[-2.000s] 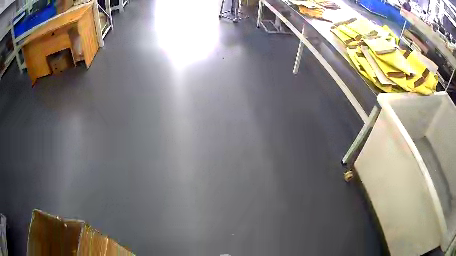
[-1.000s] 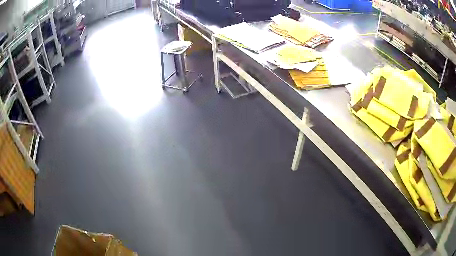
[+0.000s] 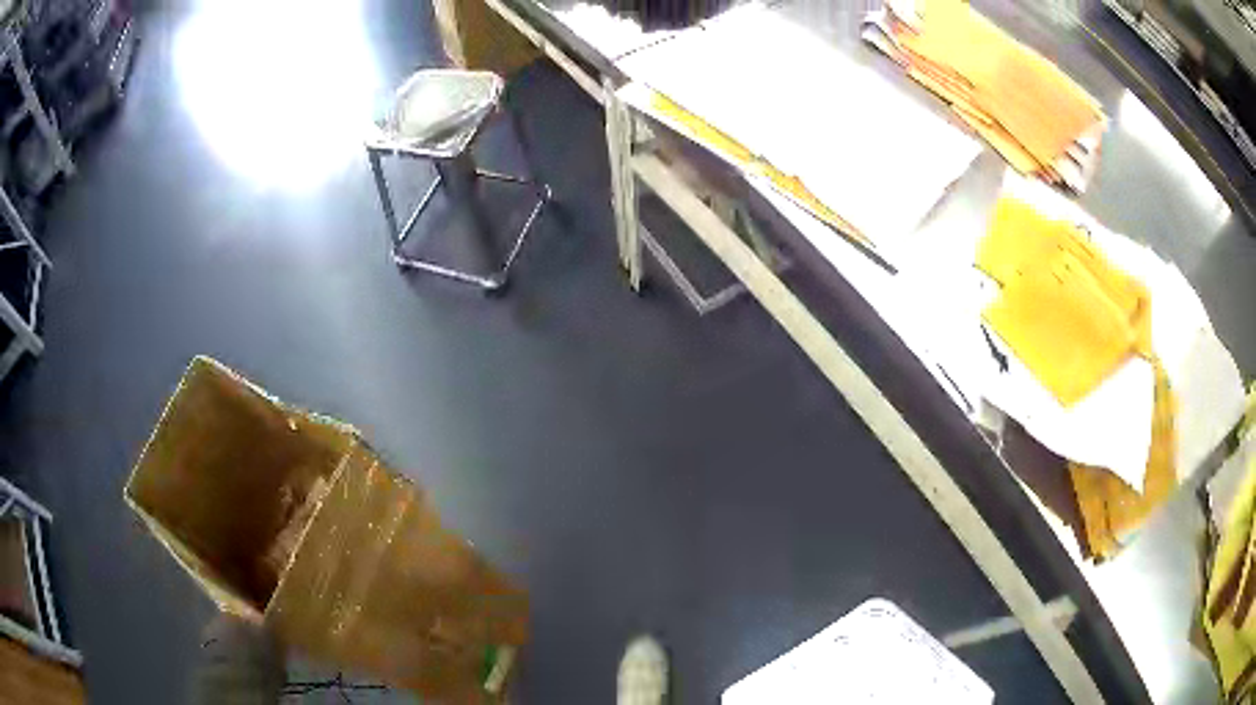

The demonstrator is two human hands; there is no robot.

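Observation:
An open-topped brown cardboard carton (image 3: 393, 579) is at the lower left, tilted, with its opening towards the upper left. A blurred grey-brown shape lies against its lower edge at the picture's bottom; I cannot tell whether it is my left hand. No right hand is in view. On the table at the right, orange cut panels (image 3: 1061, 303) lie on white sheets (image 3: 827, 124). Another stack of orange panels (image 3: 999, 90) lies farther back. Part of the yellow bag panels (image 3: 1233, 551) shows at the right edge.
A metal stool (image 3: 438, 110) stands on the dark floor left of the long table's frame (image 3: 882, 413). A white rounded-corner top (image 3: 868, 668) is at the bottom beside the table. A shoe tip (image 3: 643, 671) shows at the bottom. White racks (image 3: 21, 262) stand along the left.
The view has moved forward along the table and turned right. The white tub has left the picture, and the yellow pile is mostly out. The carton shows much more, higher in the picture.

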